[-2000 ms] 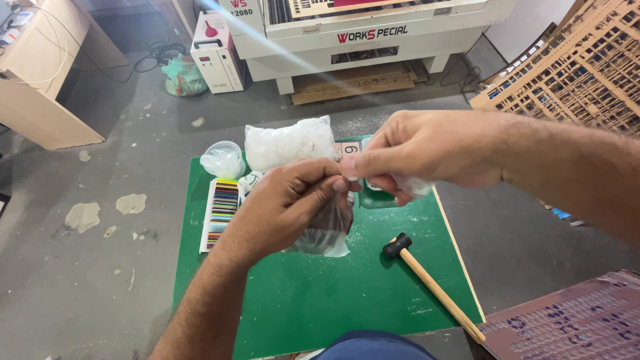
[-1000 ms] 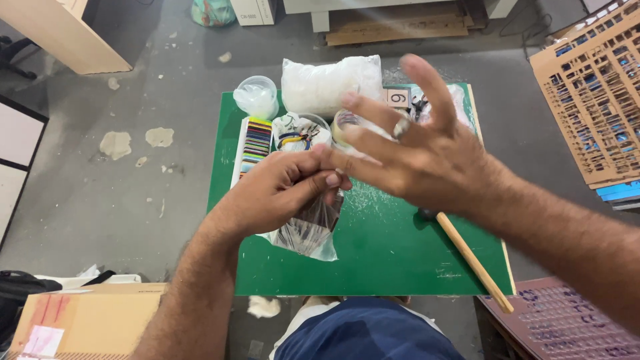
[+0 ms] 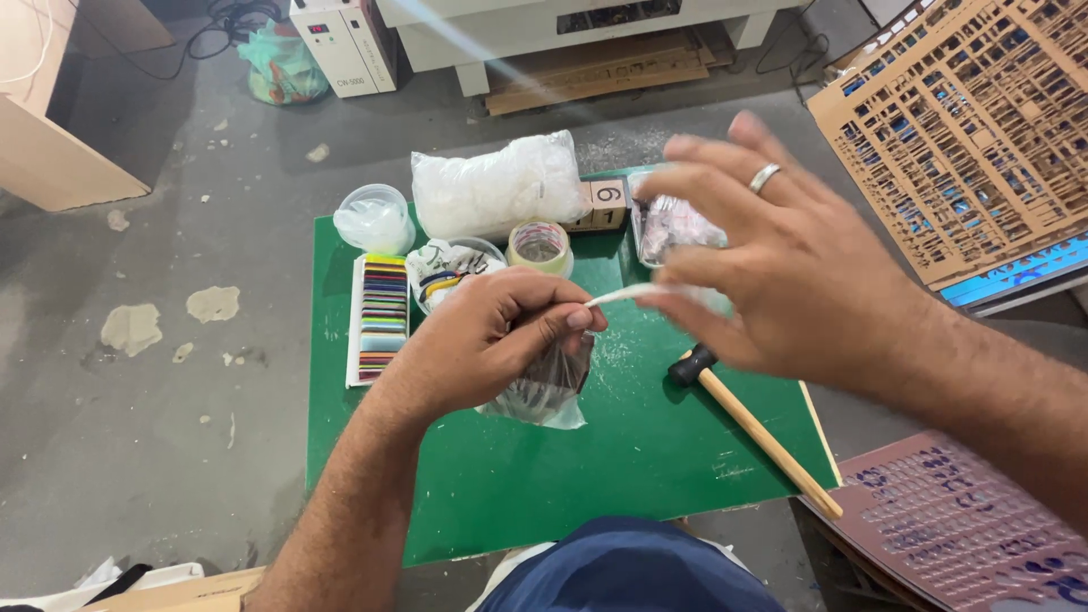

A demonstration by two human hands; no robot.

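Note:
My left hand pinches the gathered neck of a clear plastic bag, which hangs below the fingers with something dark brown inside. The bag's twisted end sticks out to the right of that pinch. My right hand, blurred and wearing a ring, is spread beside this end; whether the thumb touches it cannot be told. Beneath the right hand, a black-headed mallet with a wooden handle lies on the green tabletop. A roll of clear tape stands behind my left hand.
Along the table's back are a round plastic tub, a bulky white bag, wooden number blocks and a tray of small plastic bags. A box of coloured strips lies left, beside a container with tools. Cut-out sheets lean at right.
My right hand was closed at the bag's neck two seconds ago; its fingers are now spread, further right of my left hand. The left hand keeps its pinch. The view has shifted.

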